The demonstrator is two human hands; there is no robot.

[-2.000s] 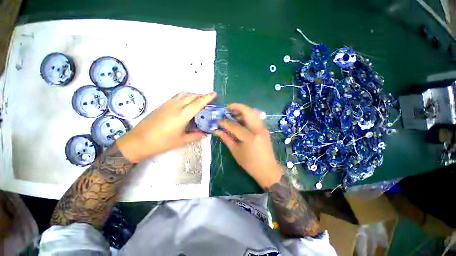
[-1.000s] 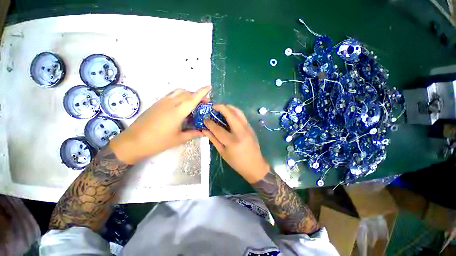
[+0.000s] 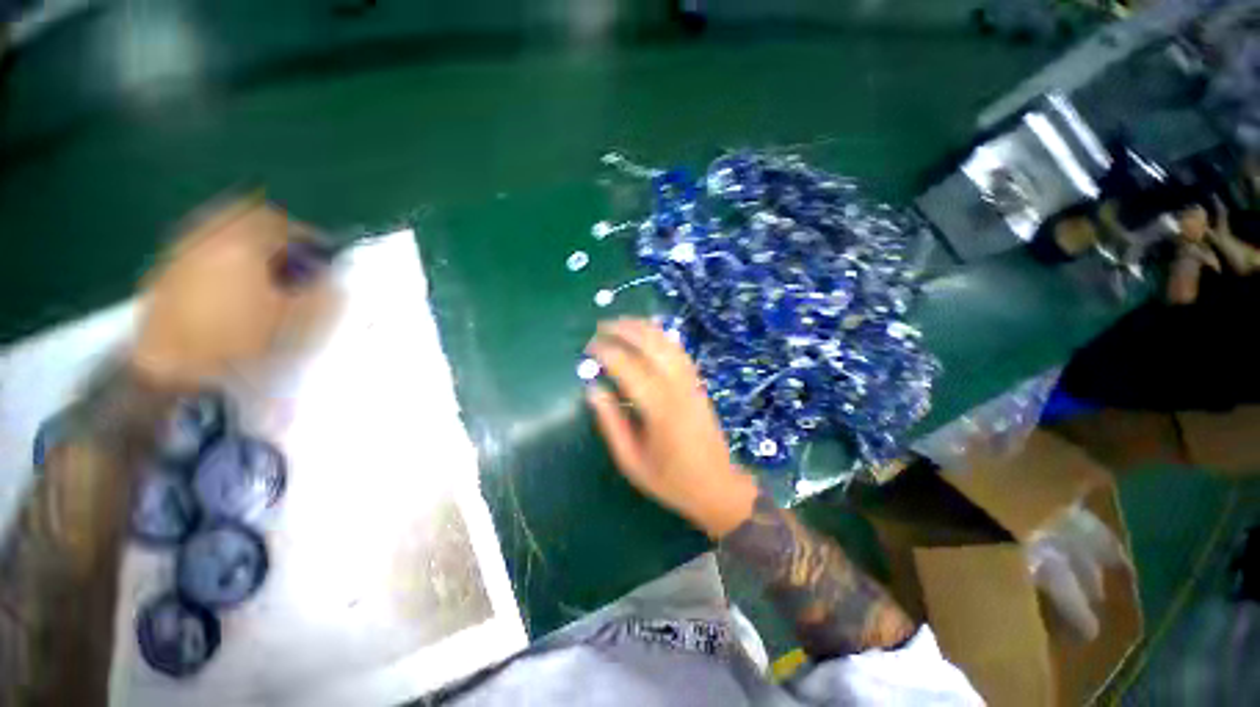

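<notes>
My left hand (image 3: 235,297) is blurred, raised over the upper edge of the white work sheet (image 3: 373,401). It holds a small dark unit (image 3: 297,263) at its fingertips; the unit's details are blurred. My right hand (image 3: 670,428) is at the left edge of the heap of blue circuit boards (image 3: 815,304), fingers apart. A white wire-end disc (image 3: 590,369) shows between its fingertips and thumb; no board shows in its grip. Several round housings (image 3: 221,564) sit grouped on the sheet, partly behind my left forearm.
A small loose ring (image 3: 578,260) lies on the green mat (image 3: 484,318) left of the heap. A metal fixture (image 3: 1016,180) stands at upper right, with another person's hand (image 3: 1195,256) near it. An open cardboard box (image 3: 988,594) is at lower right.
My hands have parted: the left moved left with the unit, the right reached the heap. The view has turned right, so the sheet and housings appear lower left.
</notes>
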